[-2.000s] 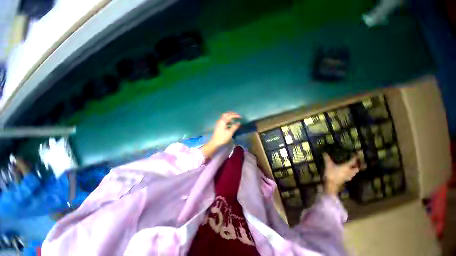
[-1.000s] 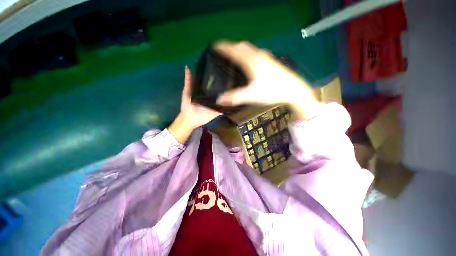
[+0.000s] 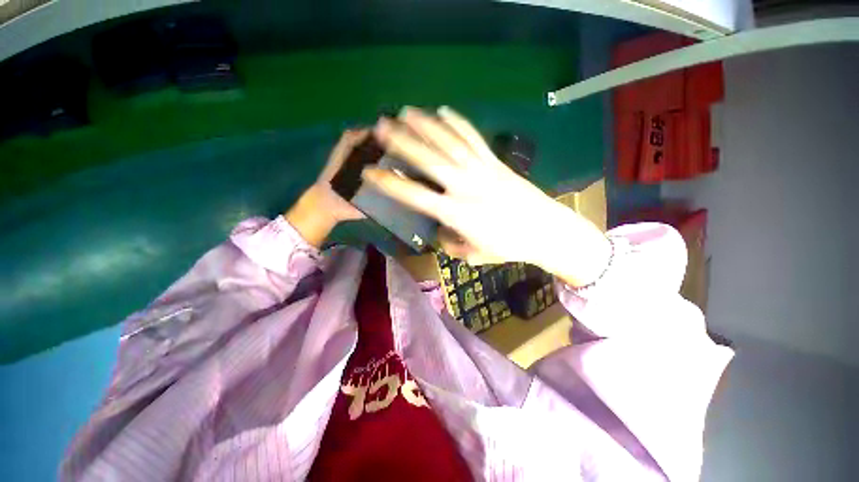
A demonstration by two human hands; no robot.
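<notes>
A black product box (image 3: 397,209) is held tilted above the bench's near edge, in front of my chest. My left hand (image 3: 332,174) grips it from the left, its fingers partly hidden behind the box. My right hand (image 3: 452,179) lies over its top and right side, fingers spread and slightly blurred. The open shipping carton (image 3: 542,337) is below and right, partly hidden by my right arm. It holds rows of black boxes with yellow print (image 3: 480,294). One dark box (image 3: 532,298) stands higher among them.
Dark product boxes (image 3: 202,58) stand at the far left of the green surface (image 3: 141,202). A lone dark box (image 3: 514,151) sits behind my right hand. A pale shelf edge (image 3: 659,64) crosses the upper right. Red bags or crates (image 3: 662,141) are at the right.
Two seconds ago my right hand was over the carton and my left hand was empty. Now both hands are on a box above the bench. Since one second ago the box has turned, showing a greyish face.
</notes>
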